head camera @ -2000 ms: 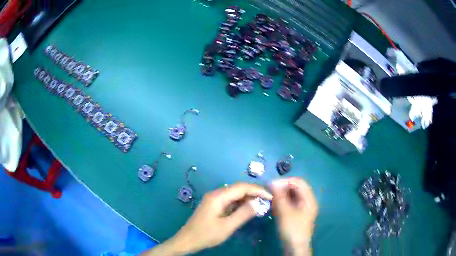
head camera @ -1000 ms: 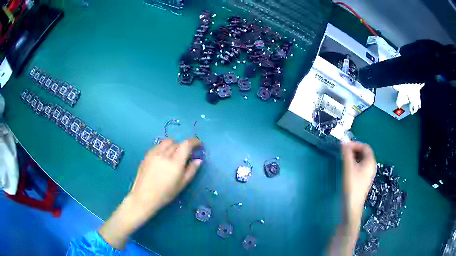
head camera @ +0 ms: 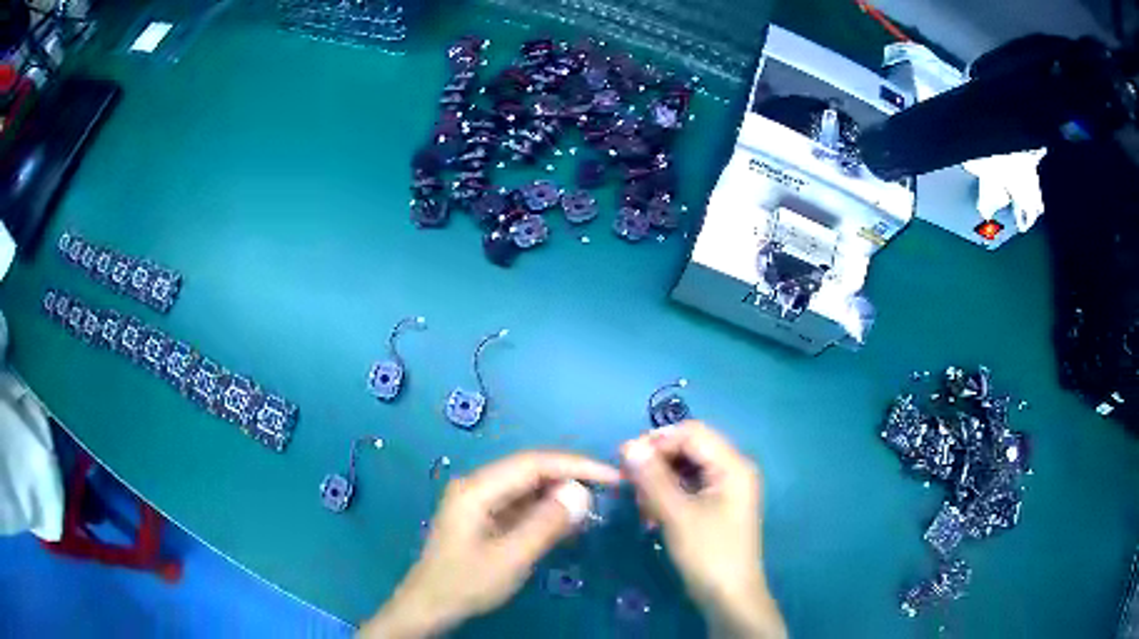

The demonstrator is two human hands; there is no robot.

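My left hand (head camera: 493,531) and my right hand (head camera: 706,512) meet at their fingertips low in the centre. A small pale, silvery part (head camera: 596,506) shows at my left fingertips, mostly hidden. My right thumb and finger are pinched beside it; whether they hold anything cannot be told. A dark round holder (head camera: 671,408) with a thin lead lies just above my right hand. Square-topped modules with leads lie to the left (head camera: 466,406), (head camera: 387,380), (head camera: 336,492). Further modules (head camera: 565,580) lie below and between my hands.
Two board strips (head camera: 175,356) lie at the left. A dark pile of holders (head camera: 550,137) is at the back. A white screw feeder (head camera: 731,268) stands right of it, near a black arm (head camera: 974,106). A heap of boards (head camera: 962,449) lies at the right. A red stool (head camera: 119,524) is beyond the edge.
My left hand has left the module at the left and moved to the centre. My right hand has come in from the right. The silvery module seen lying free is no longer visible there.
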